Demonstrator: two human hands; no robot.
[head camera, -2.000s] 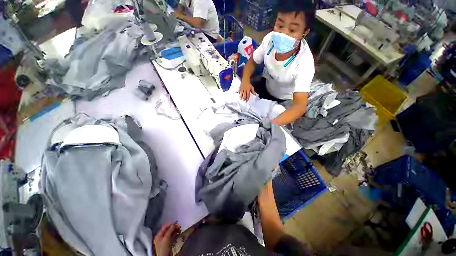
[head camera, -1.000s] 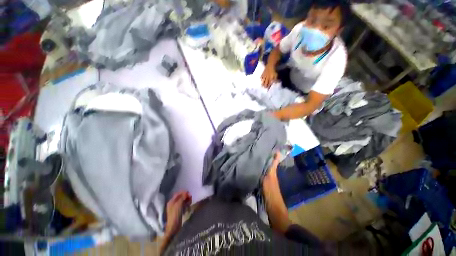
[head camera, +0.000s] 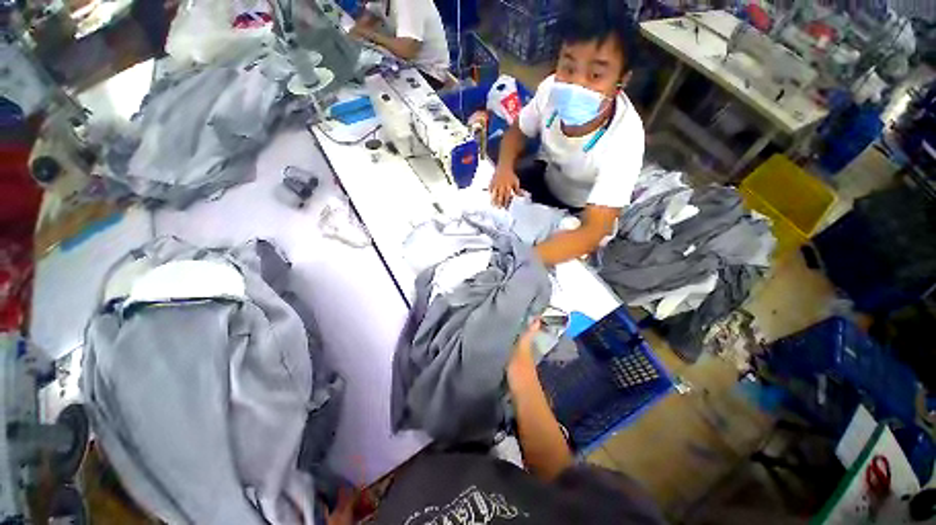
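A grey garment bundle (head camera: 467,349) with a pale patch lies at the right edge of the white table, close against my body. My right hand (head camera: 528,344) is on the bundle's right side, fingers closed at the edge of a pale grey piece; the fingertips are small and partly hidden. My left hand (head camera: 347,505) is low at the table's front edge, dark and blurred, right of a large grey garment pile (head camera: 195,359); its fingers are unclear.
A masked person (head camera: 590,144) sits opposite at a white sewing machine (head camera: 421,118), an arm reaching to the bundle. A blue crate (head camera: 606,385) stands right of the bundle; grey pieces (head camera: 698,251) and a yellow crate (head camera: 788,200) lie beyond. A small dark object (head camera: 299,185) lies on the table.
The bundle has shifted slightly left, and its shape has changed. My right hand shows more clearly at its side. My left hand is lower in the picture. The view swung away and back.
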